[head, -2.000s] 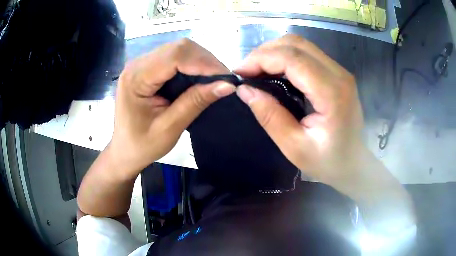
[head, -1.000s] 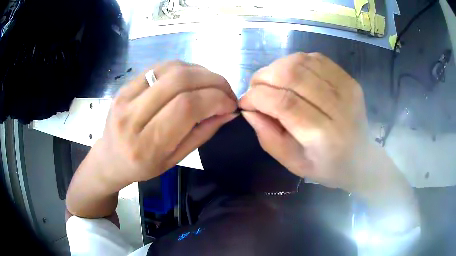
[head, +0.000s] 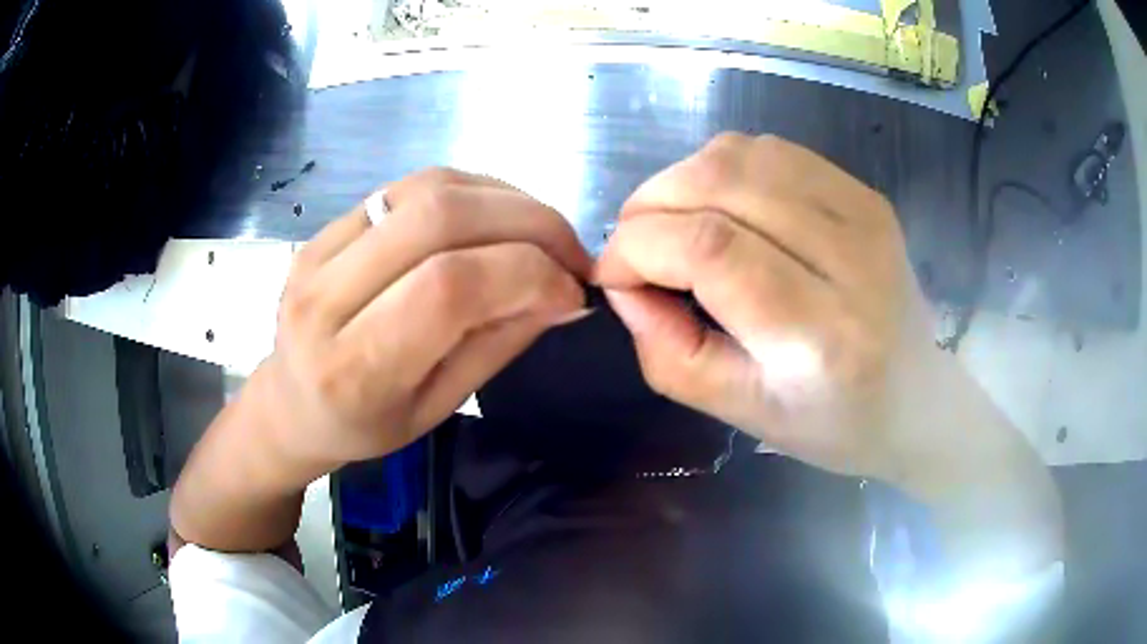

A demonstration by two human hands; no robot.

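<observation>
A black fabric bag panel [head: 579, 377] hangs below my hands, in front of my dark apron. A silver zipper chain [head: 679, 473] shows along its lower edge. My left hand [head: 434, 308], with a ring, pinches the panel's top edge between thumb and fingers. My right hand [head: 755, 283] pinches the same edge right beside it, and the fingertips of both hands nearly touch. What lies between the fingertips is mostly hidden; no slider can be made out.
A large black fluffy mass [head: 126, 151] lies at the left on the grey metal table [head: 528, 120]. A yellow-taped template [head: 805, 32] is at the far side. A black cord [head: 980, 164] and a small dark tool [head: 1092, 170] lie at the right.
From two seconds ago, both hands have turned so their backs show and the fingers close over the edge, hiding the upper zipper teeth. Since one second ago they have hardly moved.
</observation>
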